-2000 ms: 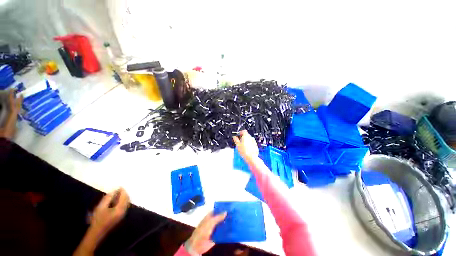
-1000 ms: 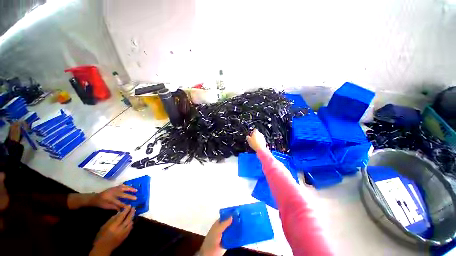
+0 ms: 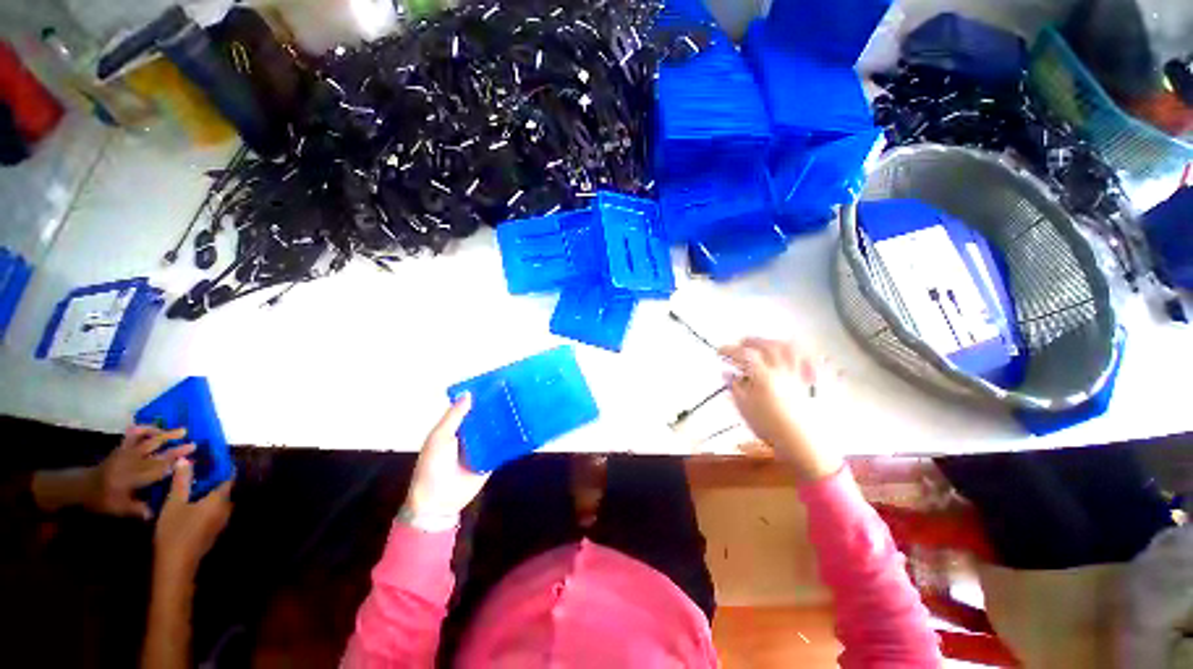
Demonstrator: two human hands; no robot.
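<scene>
My left hand holds a blue tray by its left edge, over the front part of the bench. The tray looks empty. My right hand, at the bench's front edge to the right of the tray, grips a short black cable. Thin ends with small tips stick out to the left of the fingers; the cable's middle is hidden by the hand. Several loose blue trays lie overlapping in front of the large black cable pile.
Stacked blue trays stand right of the pile. A round grey basket at right holds white-faced packs. Another person's hands hold a blue tray at left. White-faced packs lie nearby. A teal basket is far right.
My right hand has moved from the cable pile to the front right with a cable. The tray in my left hand has tilted. The view has turned downward.
</scene>
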